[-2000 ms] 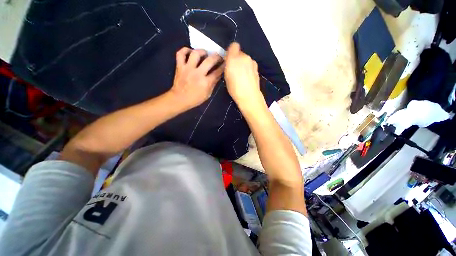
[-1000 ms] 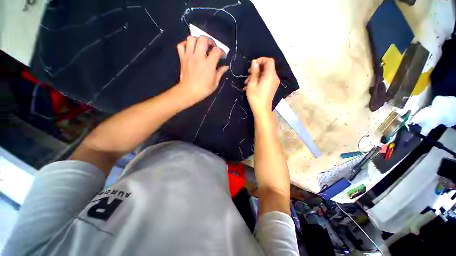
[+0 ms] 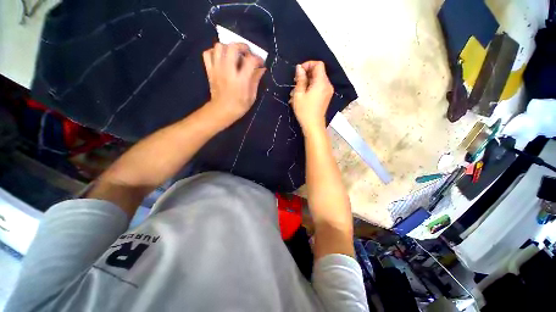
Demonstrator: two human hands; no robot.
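The dark garment panel (image 3: pixel 177 73) lies on the table, covered with white lines and stitches. A white ruler end or card (image 3: pixel 235 40) lies on the cloth at the fingers of my left hand (image 3: pixel 234 79), which presses down there. My right hand (image 3: pixel 312 91) is to its right, over the cloth, with thumb and fingers pinched together. A white thread (image 3: pixel 274 42) loops over the cloth and runs to the right fingertips. A needle cannot be made out. A pale ruler (image 3: pixel 361 146) sticks out beyond the cloth's right edge.
The pale, stained table (image 3: pixel 390 79) extends right. Yellow cloth (image 3: pixel 472 61) lies under a dark brownish bar (image 3: pixel 495 73) at the upper right. Pens, a green item (image 3: pixel 438 223), a red-handled tool (image 3: pixel 477 170) and other small tools lie at the right. Red material (image 3: pixel 289 216) shows below the near edge.
My right hand has moved right, away from my left hand, drawing the thread into a loop. My left hand stays by the white piece. The view has shifted slightly.
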